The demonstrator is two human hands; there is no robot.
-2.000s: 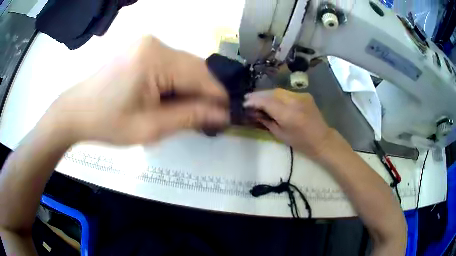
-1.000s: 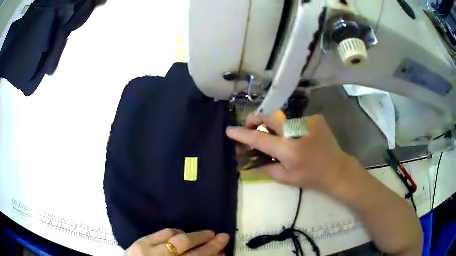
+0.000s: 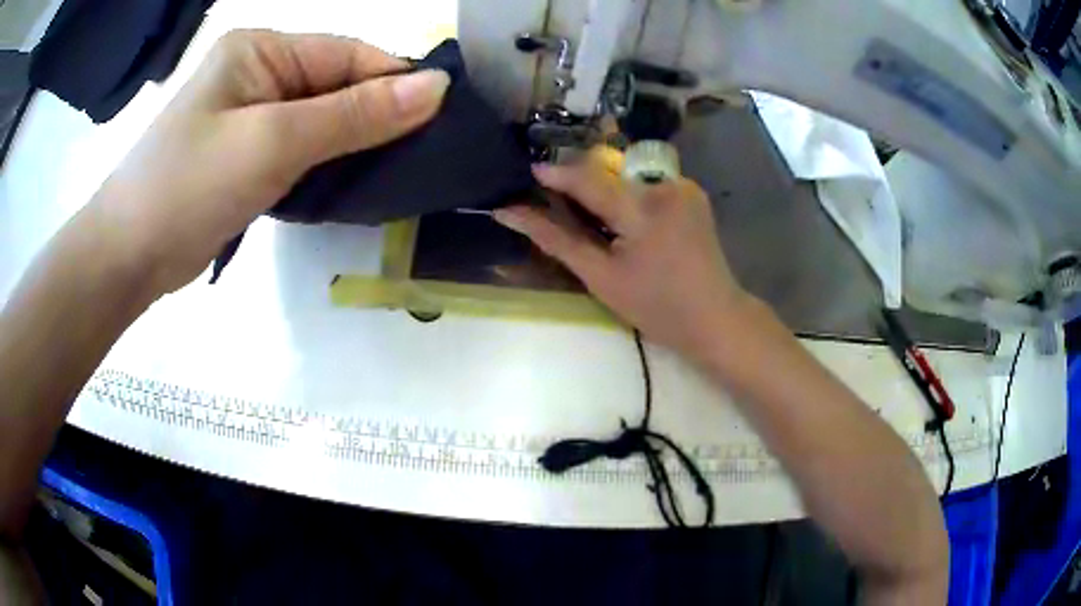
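Note:
The dark cut panel (image 3: 403,172) lies partly under the sewing machine's needle area (image 3: 551,136), its left part lifted and bunched. My left hand (image 3: 296,118) pinches its upper left edge between thumb and fingers. My right hand (image 3: 646,243) is just right of and in front of the needle, fingertips at the panel's right edge. Something dark and shiny shows in the right palm, mostly hidden; I cannot tell its shape. The pale number sticker is not visible.
More dark pieces (image 3: 113,53) lie at the upper left. Yellow tape (image 3: 510,304) edges the grey bed. Knotted black cord (image 3: 628,445) and a measuring tape (image 3: 391,440) lie along the front edge. A white cloth scrap (image 3: 836,178) and red-handled tool (image 3: 922,369) are right. Blue bin rims (image 3: 130,509) show below.
My left hand has moved from the panel's near end up to its left side and lifted it. The panel no longer lies flat towards me, and the bed and yellow tape are uncovered.

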